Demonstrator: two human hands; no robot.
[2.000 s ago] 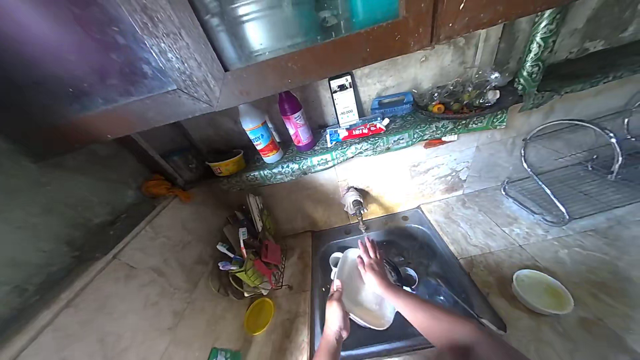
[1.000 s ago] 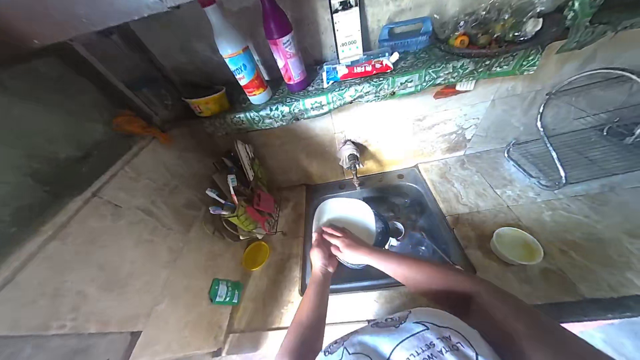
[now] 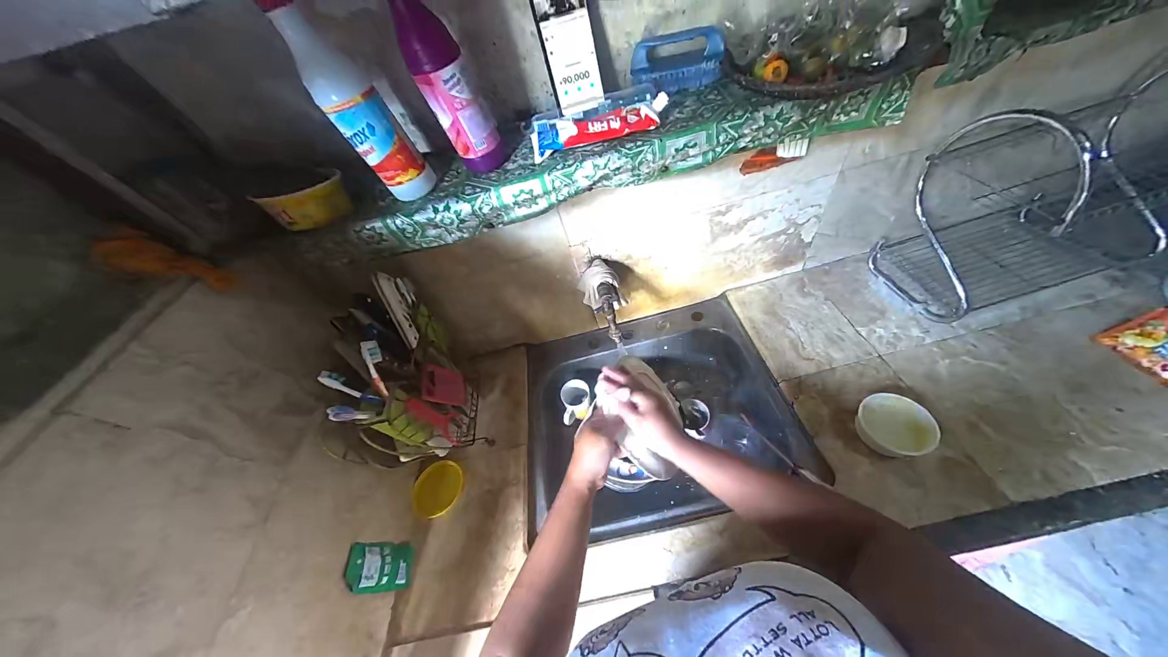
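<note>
Over the dark sink [image 3: 730, 493], a pale dish [image 3: 650, 370] is tilted under the faucet [image 3: 610, 306], with a thin stream of water at it. My left hand [image 3: 598, 447] grips the dish's left side. Against its upper face lies my right hand [image 3: 643, 411], near the left one; whether anything is in its palm is hidden. A white cup [image 3: 575, 398] stands in the sink left of the dish, and a dark-looking cup [image 3: 695, 416] is to the right. Part of another dish [image 3: 626, 476] shows beneath.
Left of the sink are a wire basket [image 3: 470, 411] of toothbrushes and utensils, a yellow lid [image 3: 438, 489] and a green packet [image 3: 379, 567]. On the right are a pale bowl [image 3: 897, 425] and a wire dish rack [image 3: 995, 274]. Bottles and a toothpaste tube [image 3: 602, 128] line the shelf above.
The dish, turned with its broad face up one second ago, is now tilted more steeply beneath the faucet. Both hands have moved with it. The white cup at the left shows again.
</note>
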